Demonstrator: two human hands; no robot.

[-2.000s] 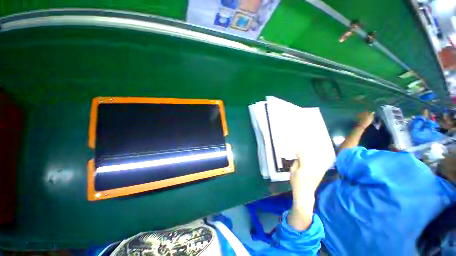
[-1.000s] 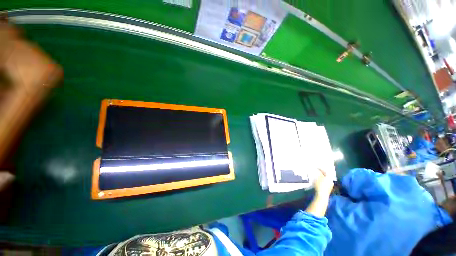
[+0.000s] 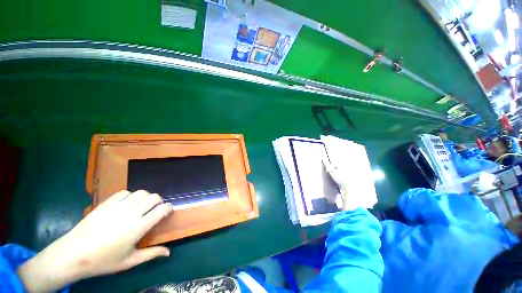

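Observation:
An orange-brown frame (image 3: 117, 157) lies flat on the bench in front of me, with a black rectangle (image 3: 177, 174) showing in its central opening. My left hand (image 3: 114, 232) rests with its fingers over the frame's lower left part, thumb apart. To the right is a pile of white sheets (image 3: 360, 166). A thin black rectangular outline (image 3: 300, 177) shows on the pile's left part. My right hand (image 3: 336, 186) lies on the pile, seen small; whether its fingers grip a sheet is unclear.
A flat black template (image 3: 333, 118) lies near the wall behind the pile. An instruction sheet (image 3: 252, 43) hangs on the green partition. A person in a blue smock (image 3: 441, 240) is close at the right, beyond the pile, beside a dark panel and white trays.
The orange-brown frame with the smaller black centre now shows where the glossy black panel did. My left hand, earlier not in view or unclear, is over it. My right hand moved left onto the outlined sheet.

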